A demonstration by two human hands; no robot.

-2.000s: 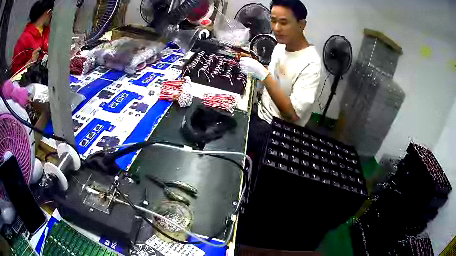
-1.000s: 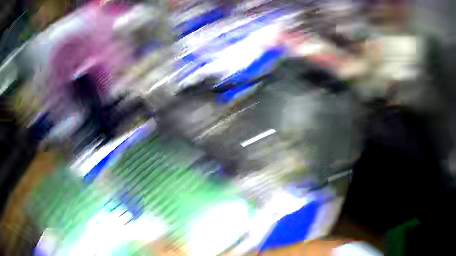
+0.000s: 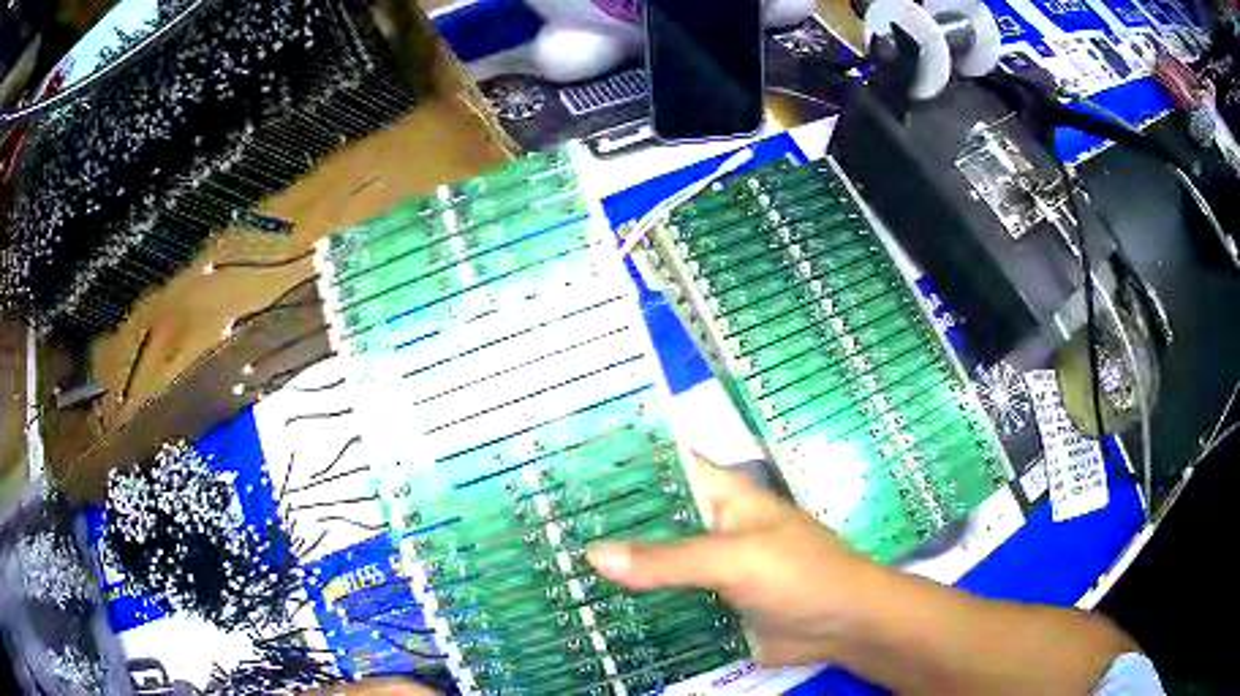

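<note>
A green panel of narrow circuit boards (image 3: 544, 503) lies in front of me, with a bright glare band across its middle. Short black lead wires (image 3: 320, 469) stick out of its left side. My right hand (image 3: 741, 558) grips the panel's lower right edge, thumb on top, fingers hidden beneath. Only a sliver of my left hand (image 3: 374, 689) shows at the bottom edge, so its hold cannot be told. A tangled bunch of black lead wires with pale tips (image 3: 184, 524) lies at lower left.
Stacked green panels (image 3: 843, 354) lie right of centre. An open carton (image 3: 469, 95) at upper left holds dense black wired boards (image 3: 177, 150). A black smartphone (image 3: 703, 68) stands at top centre. White spools (image 3: 932, 41), a dark block with a metal frame (image 3: 1006, 184) and cables are at right.
The view has swung from the far bench and another person down to the boards. My right hand has come into view, holding the panel.
</note>
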